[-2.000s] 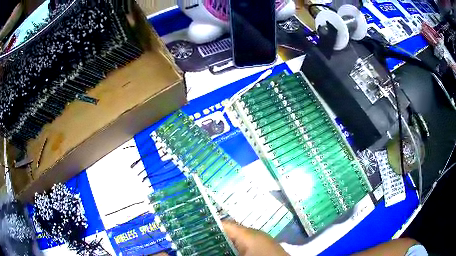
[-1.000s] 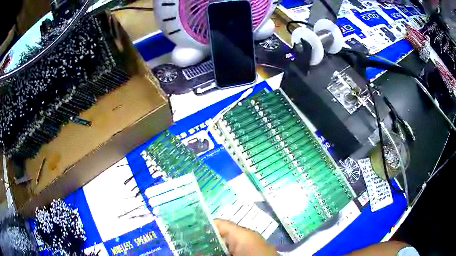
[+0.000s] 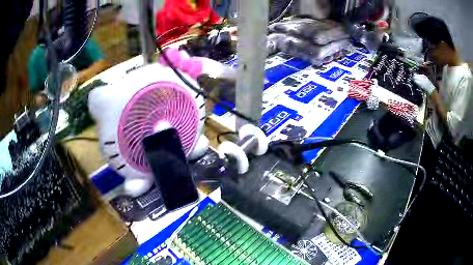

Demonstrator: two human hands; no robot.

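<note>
Neither of my hands shows in the view now. The green stacked PCB panels (image 3: 236, 238) lie flat at the bottom centre, cut off by the lower edge. A corner of another green panel (image 3: 139, 260) shows at the bottom edge, left of them. The carton tray (image 3: 106, 243) is at the lower left, with dense black wired boards (image 3: 36, 207) in it. The black smartphone (image 3: 170, 171) leans upright against the pink-grilled white fan (image 3: 158, 121).
White reels (image 3: 241, 150) stand beside a grey post (image 3: 250, 62). A dark block with a metal fixture (image 3: 282, 186), pliers (image 3: 352, 189) and a round dish (image 3: 346, 220) are at the right. Red and white wires (image 3: 378, 98) lie farther off. People sit at right, left and far back.
The view has swung up and to the right, showing the far bench and people. My hand and the panel it held have left the picture. The blurred loose wire bunch is out of view.
</note>
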